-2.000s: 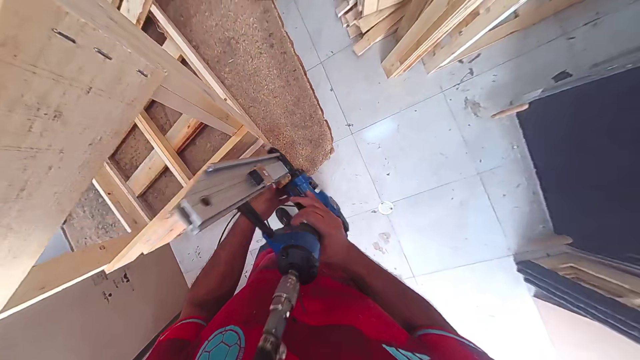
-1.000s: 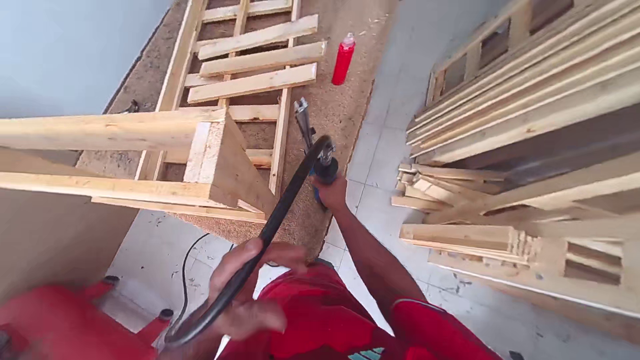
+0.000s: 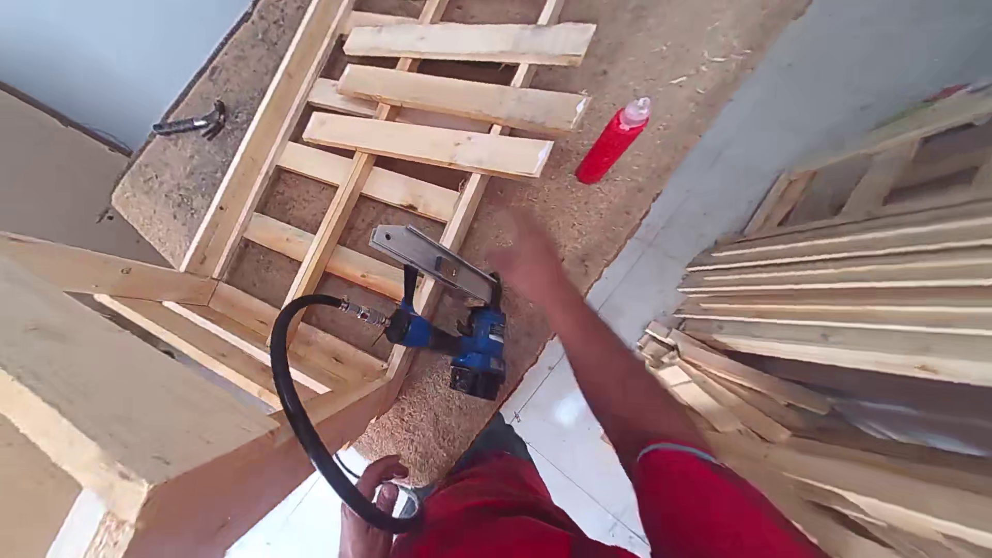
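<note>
A blue pneumatic nail gun (image 3: 480, 349) lies on the sawdust-covered workbench, partly across a rail of the wooden slatted frame (image 3: 341, 209). From its coupling a black air hose (image 3: 291, 387) curves down to my left hand (image 3: 376, 496), whose fingers are loosely bent beside the hose; whether they grip it is unclear. My right hand (image 3: 527, 252), blurred, is just right of the nail gun's magazine, with no object visible in it. Beyond that hand a red plastic bottle (image 3: 608, 147) with a clear cap stands on the bench. Three loose wooden slats (image 3: 434, 143) lie across the frame.
A claw hammer (image 3: 194, 124) lies on the bench at the upper left. An assembled wooden piece (image 3: 155, 387) fills the lower left. Stacked boards (image 3: 845, 302) and short offcuts (image 3: 721, 380) are at the right, beyond a strip of tiled floor (image 3: 573, 403).
My right hand has let go of the nail gun, which now lies on the bench. My left hand is lower on the hose side. The view has shifted toward the bench.
</note>
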